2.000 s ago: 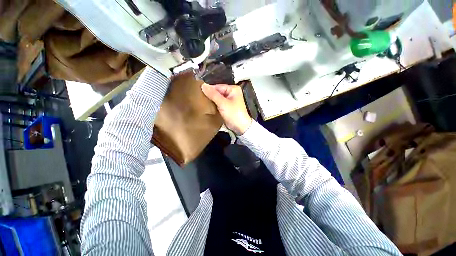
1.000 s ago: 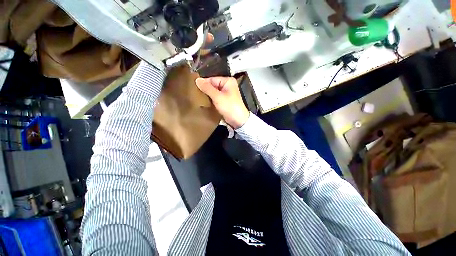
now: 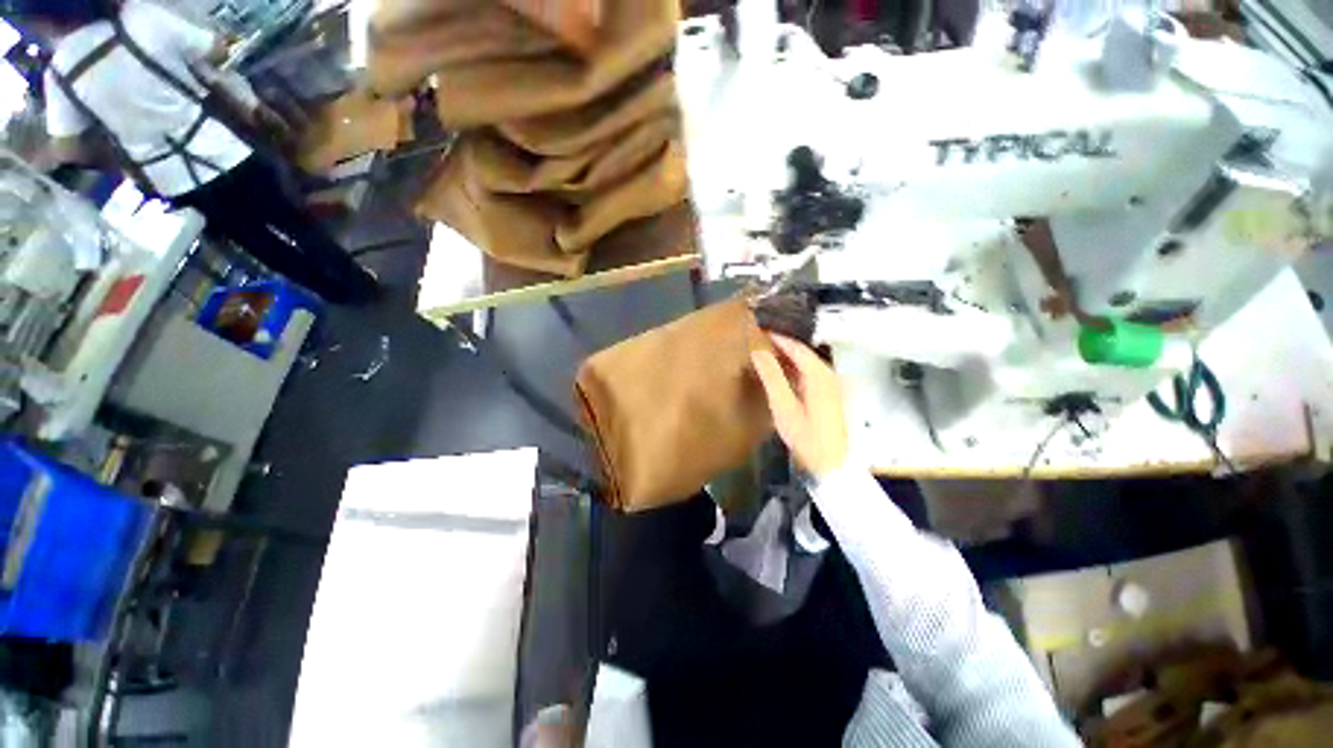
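Note:
A part-sewn brown bag body [image 3: 680, 409] hangs from the needle area of the white sewing machine marked TYPICAL [image 3: 1023, 154]. Its upper right corner is at the presser foot, where the exact contact is too small to tell. My right hand [image 3: 804, 402] holds the bag body's right edge just below the needle, thumb and fingers against the leather. A small blurred skin-coloured patch at the bottom edge may be my left hand [image 3: 548, 729], mostly cut off; what it holds cannot be told.
Brown bag pieces [image 3: 563, 146] are heaped on a side table behind. A white board [image 3: 417, 585] stands left of my lap. Green thread cone [image 3: 1121, 344] and scissors [image 3: 1191, 395] lie on the machine table. A person [image 3: 161, 110] stands far left. More brown pieces [image 3: 1213, 701] are lower right.
The view has swung up and left, showing more of the machine and floor. My left arm has left the bag body and the machine. My right hand stays at the bag's edge.

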